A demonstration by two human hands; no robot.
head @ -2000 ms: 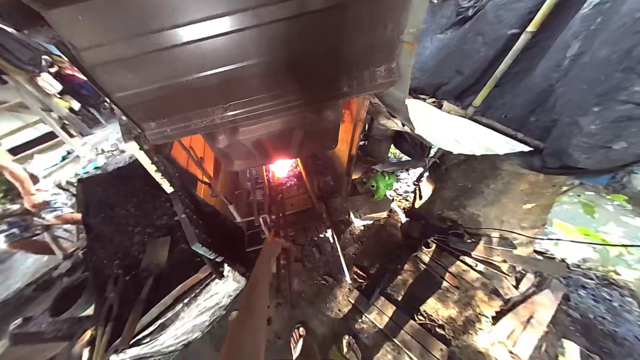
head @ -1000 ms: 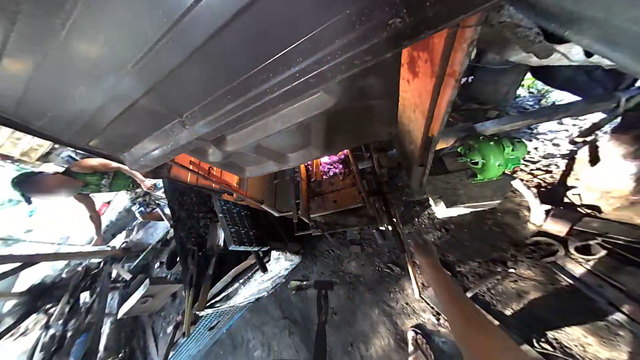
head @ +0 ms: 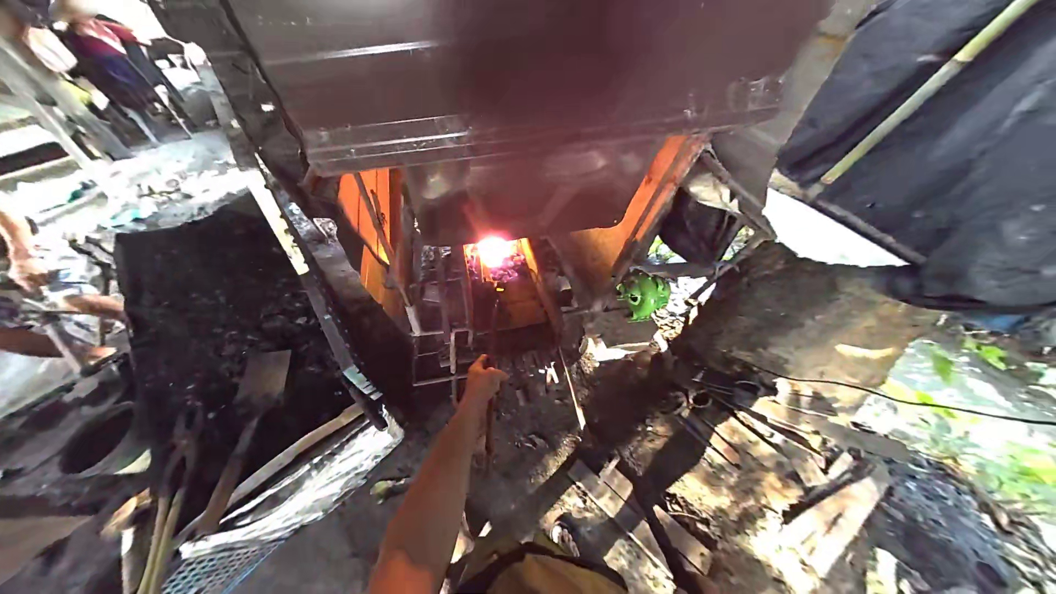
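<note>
My left hand (head: 484, 378) reaches in from the bottom, its fingers closed around a thin dark rod (head: 495, 326). The rod's far end points at glowing coals (head: 495, 252) in a forge hearth beneath a large sheet-metal hood (head: 528, 91). Glare and blur hide the rod's tip and whether it touches the coals. Just left of the hand is a metal rack of bars (head: 433, 359). Orange-lit panels (head: 371, 239) flank the hearth. My right hand is out of view.
A green rounded housing (head: 643, 294) sits right of the hearth. At left are a shovel (head: 266, 379), long-handled tools and a dark sheet (head: 223, 272). Wooden boards (head: 619, 511) lie on the ground at right. Another person's arm (head: 95, 307) shows at the far left.
One second ago an arm came in from the right; now my left arm reaches from the bottom toward the hearth. The coals look brighter than one second ago. The view has shifted strongly.
</note>
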